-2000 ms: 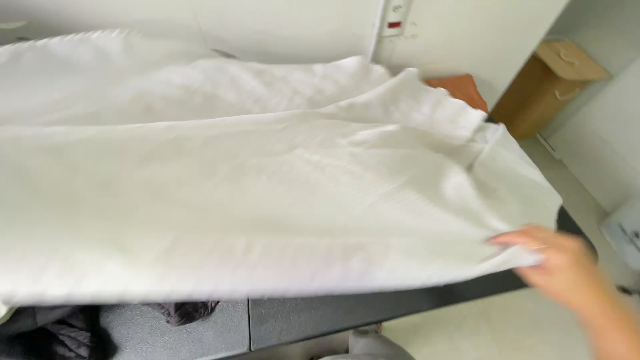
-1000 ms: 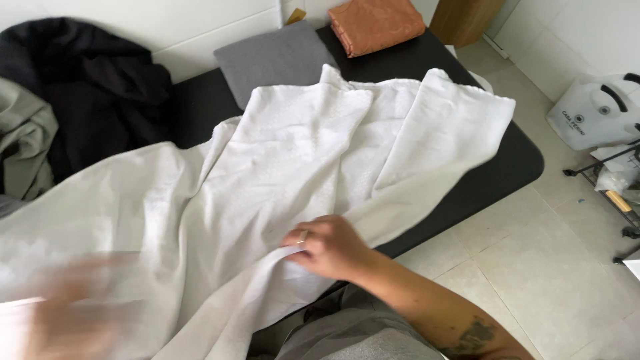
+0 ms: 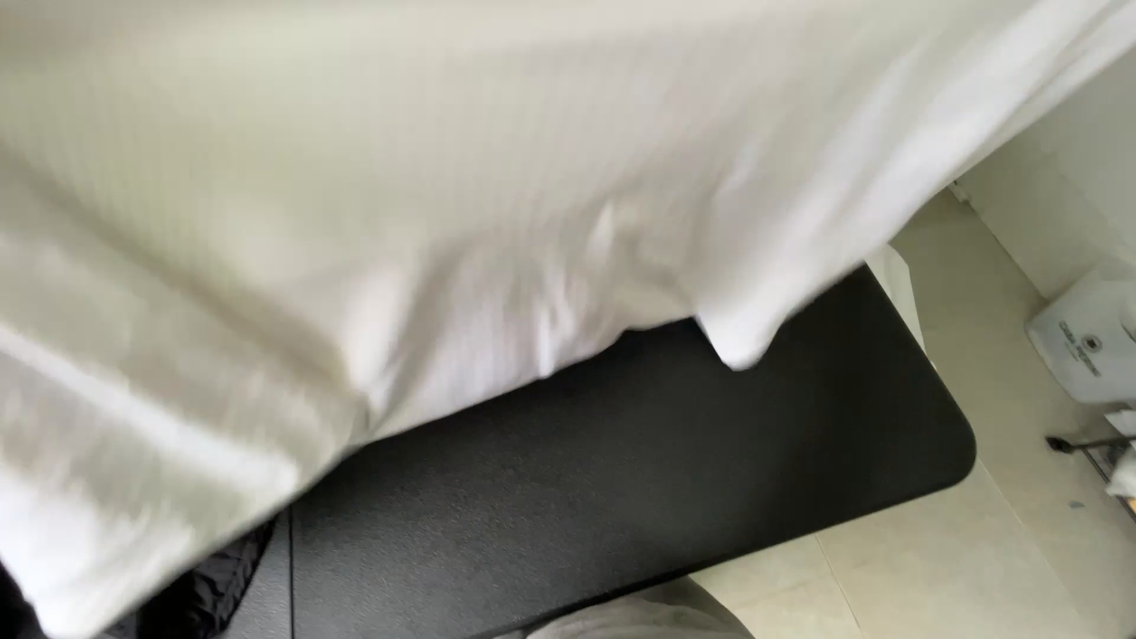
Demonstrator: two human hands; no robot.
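A large white cloth (image 3: 461,160), blurred by motion, spreads raised across the upper and left parts of the head view. Its lower edge hangs in folds over a black padded table (image 3: 621,461), with one pointed corner dangling above the surface. Neither my left hand nor my right hand shows in the frame, so what they hold cannot be seen. The cloth hides the far side of the table.
Black fabric (image 3: 213,581) lies at the lower left, partly under the cloth. A white bag (image 3: 1087,337) bearing writing stands on the tiled floor at the right, near a wheeled rack (image 3: 1096,445). The table's rounded corner points right.
The white cloth lay spread on the table a second ago, with my right hand on it; now it is lifted across the view. Both hands have left the frame.
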